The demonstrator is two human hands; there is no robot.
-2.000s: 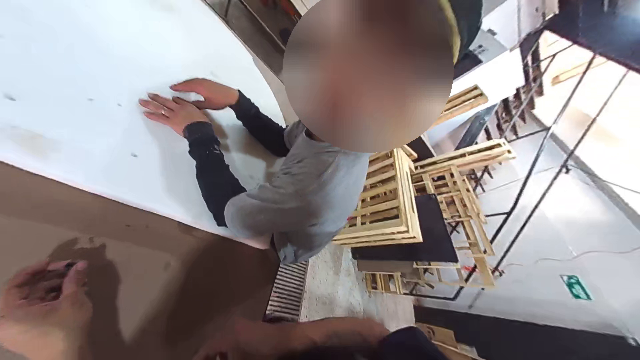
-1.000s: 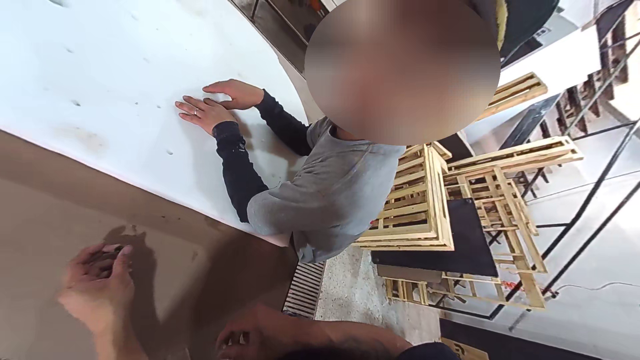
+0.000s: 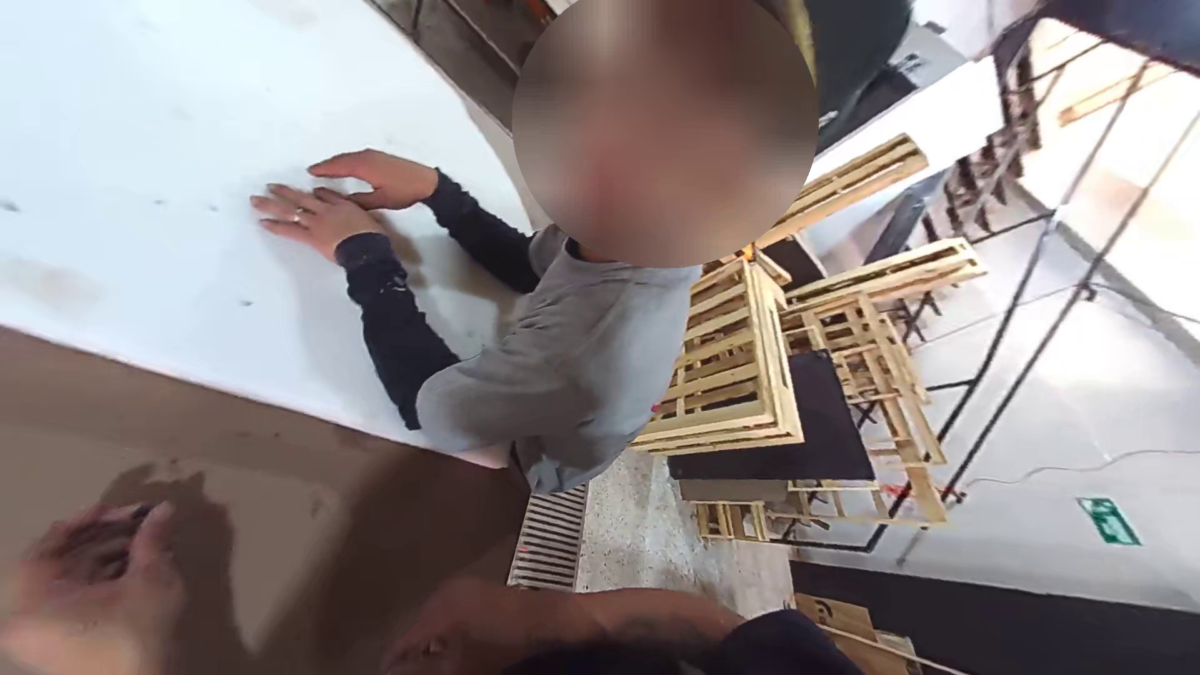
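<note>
My left hand [image 3: 103, 581] is blurred at the lower left, over a brown flat surface [image 3: 281, 487], its fingers curled and its thumb apart. A small dark patch shows near its fingertips; I cannot tell if it is a held thing. At the bottom, my right hand [image 3: 427, 633] is dim and blurred, low over the same brown surface, and its grip is hard to see. Beyond the brown surface lies a white board or sheet [image 3: 169, 281] with dark specks. A co-worker's two hands [image 3: 328, 216] rest on it, close together.
The co-worker, in a grey shirt [image 3: 581, 366] with dark sleeves, leans over the white surface. Behind are stacked slatted wooden frames [image 3: 722, 366], a black panel [image 3: 825, 422] and a metal grate [image 3: 548, 539] in the floor. A cardboard box [image 3: 834, 614] stands at the lower right.
</note>
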